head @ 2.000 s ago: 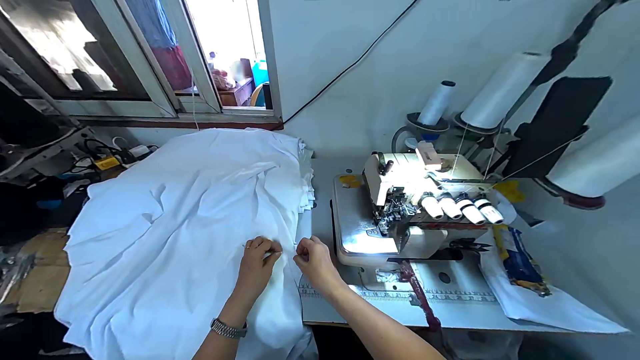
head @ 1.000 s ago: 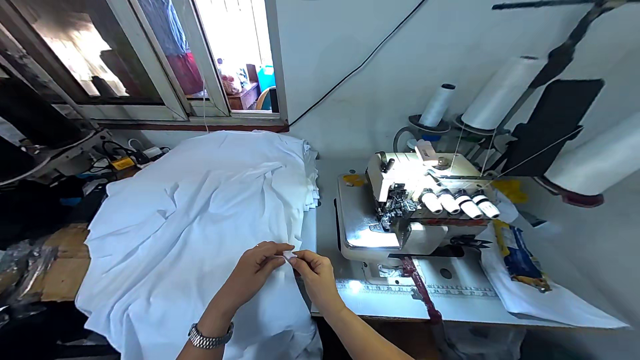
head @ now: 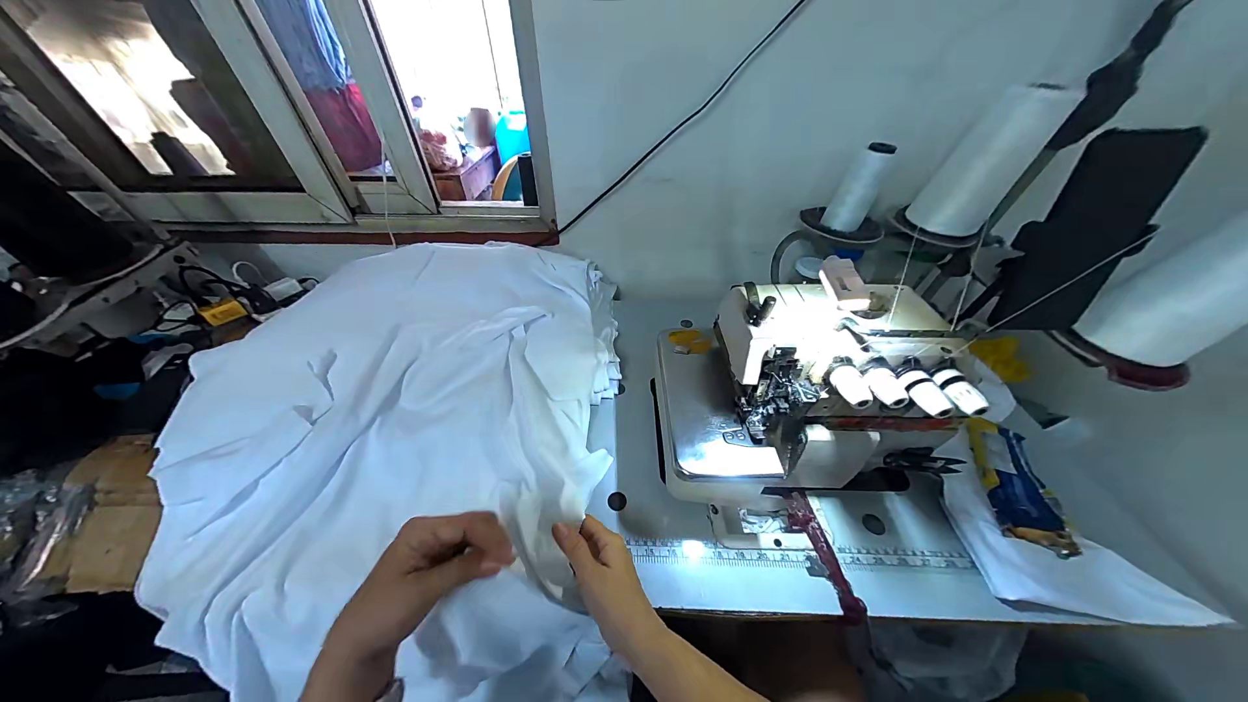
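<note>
A large heap of white fabric (head: 390, 409) covers the left part of the table. Over its lower right part is my left hand (head: 439, 565), thumb and fingers pinched together; whether cloth is between them is blurred. My right hand (head: 600, 575) is at the heap's right edge, with white fabric at its thumb and fingertips. A fold of the cloth runs between the two hands. To the right stands a serger sewing machine (head: 829, 380) with its lamp lit, not touched by either hand.
White thread cones (head: 999, 161) stand behind the machine. A measuring tape strip (head: 682, 553) runs along the table front. Black snips (head: 921, 461) lie by the machine, beside a blue and yellow packet (head: 1024, 487) on white material. A dark red cloth strip (head: 824, 556) hangs over the table edge.
Both hands were close together at a small bit of white fabric one second ago; now they are farther apart and lower on the heap, and the fabric between them has shifted.
</note>
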